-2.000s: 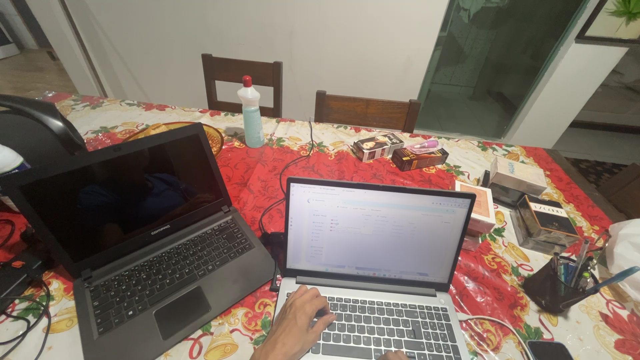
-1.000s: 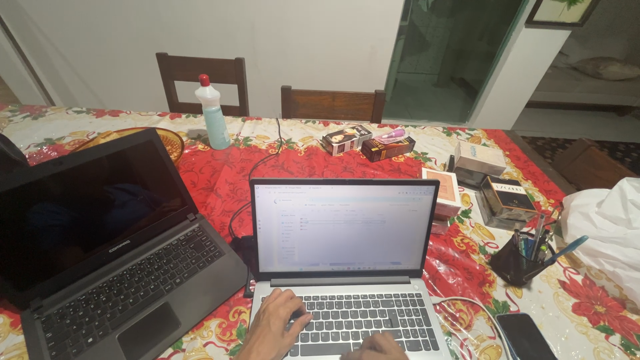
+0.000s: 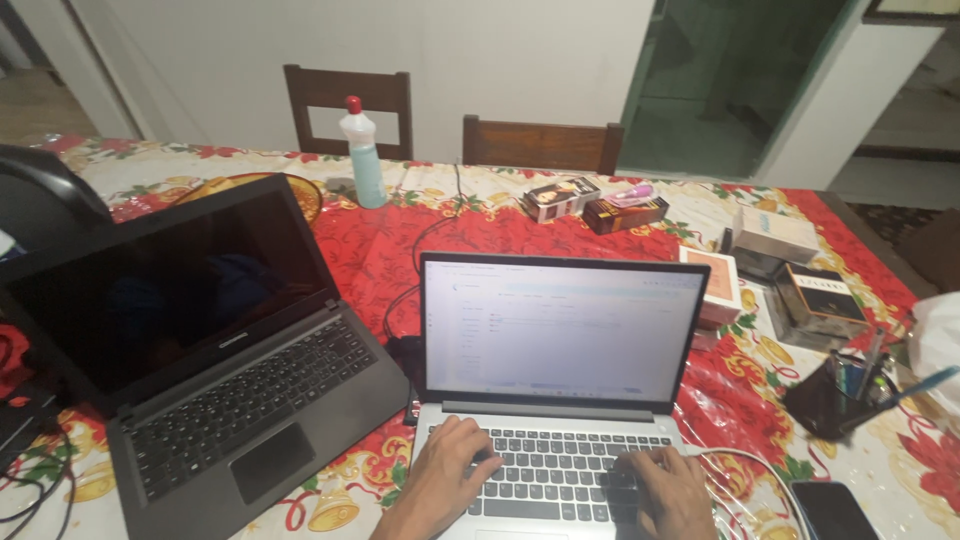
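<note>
A silver laptop (image 3: 562, 330) stands unfolded on the table, its screen lit with a pale page. On the left part of its keyboard (image 3: 555, 469) rests my left hand (image 3: 448, 472), fingers curled and thumb apart. My right hand (image 3: 670, 487) lies over the right part of the keys, its fingers bent down and partly shaded. Neither hand holds anything. Left of it, a dark Compaq laptop (image 3: 247, 405) sits at an angle with a black screen. A white cable (image 3: 742, 454) runs from the silver laptop's right side.
A red-capped bottle (image 3: 366, 161) of pale blue liquid stands behind the laptops. Small boxes (image 3: 626, 213) and perfume boxes (image 3: 817, 304) lie to the right. Nearer are a black pen holder (image 3: 832, 397), a phone (image 3: 832, 510) and a white plastic bag (image 3: 937, 330). Wooden chairs (image 3: 540, 145) stand beyond the table.
More of my right hand shows over the right keys than two seconds ago, when only fingertips were in view. My left hand stays on the left keys. The view has shifted somewhat.
</note>
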